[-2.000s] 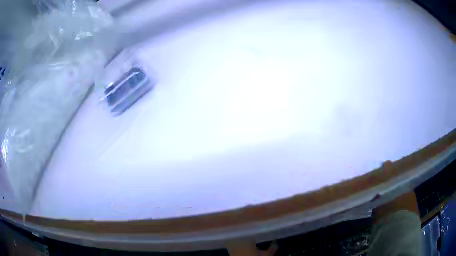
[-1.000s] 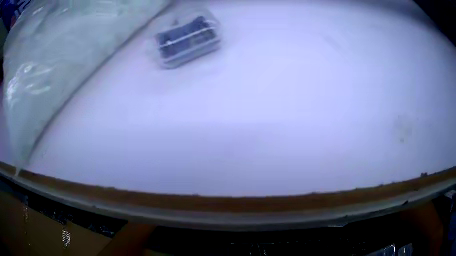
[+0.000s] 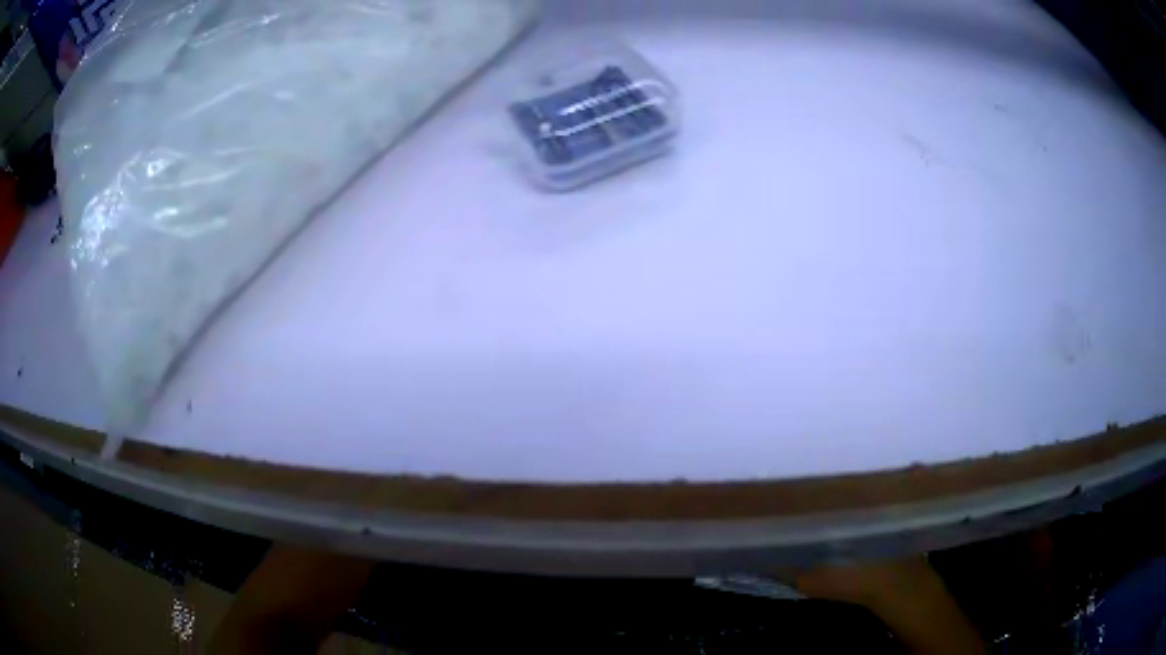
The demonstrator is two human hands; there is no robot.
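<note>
My left hand [image 3: 292, 595] shows dark and blurred under the shelf's front edge at the lower left. Its fingers are hidden. My right hand [image 3: 870, 586] shows at the lower right, also partly covered by the shelf edge. Its fingers cannot be made out. A thin, shiny, pale thing [image 3: 754, 586], perhaps a clear tray, lies just left of my right hand. Whether I touch it cannot be told. The shelf hides most of the work area.
A white shelf [image 3: 767, 320] with a brown edge fills most of the view. On it lie a small clear case with dark parts [image 3: 598, 126] and a large clear plastic bag [image 3: 243, 166] with whitish contents. A dark blue printed package [image 3: 87, 28] shows at the top left.
The view has shifted, so the case and bag appear further right. My right hand and forearm now show further left under the shelf edge. The pale thing beside it has come into view.
</note>
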